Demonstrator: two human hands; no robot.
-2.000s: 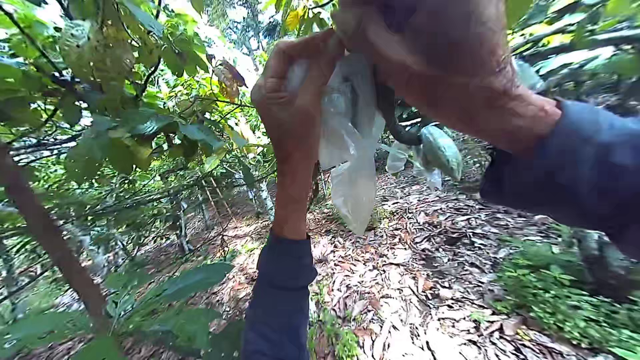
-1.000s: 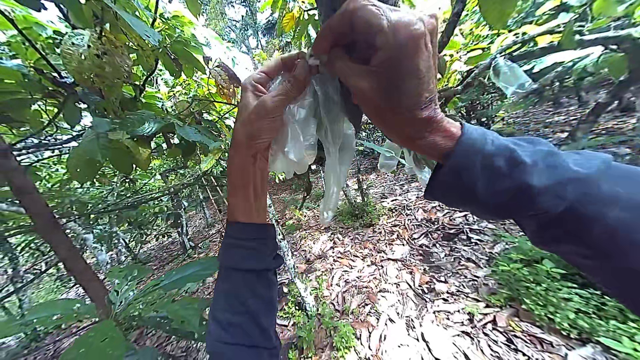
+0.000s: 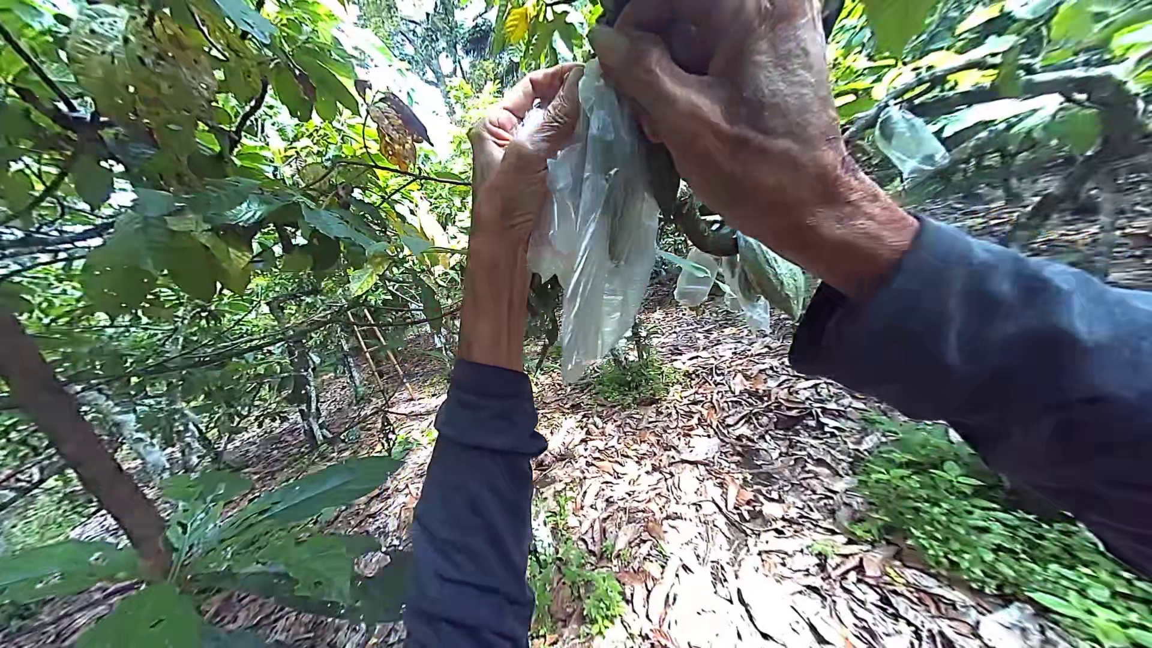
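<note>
Clear plastic bags hang bunched at the upper middle of the head view. My left hand pinches whitish plastic between thumb and fingers at the left side of the bunch. Just to the right and higher, my right hand is curled at the top of the bags, against a dark branch; its fingertips are partly hidden, so what it grips cannot be told. Behind my right wrist hangs a green pod that seems wrapped in clear plastic, with another small plastic bag beside it.
A further plastic bag hangs at the upper right near a crooked branch. Leafy twigs crowd the left, where a thin trunk leans. Dry leaves cover the ground, with low green plants at the right.
From one second ago, my hands have moved apart at the top of the bags, and my right hand is higher. The green pod behind my right wrist has come back into view.
</note>
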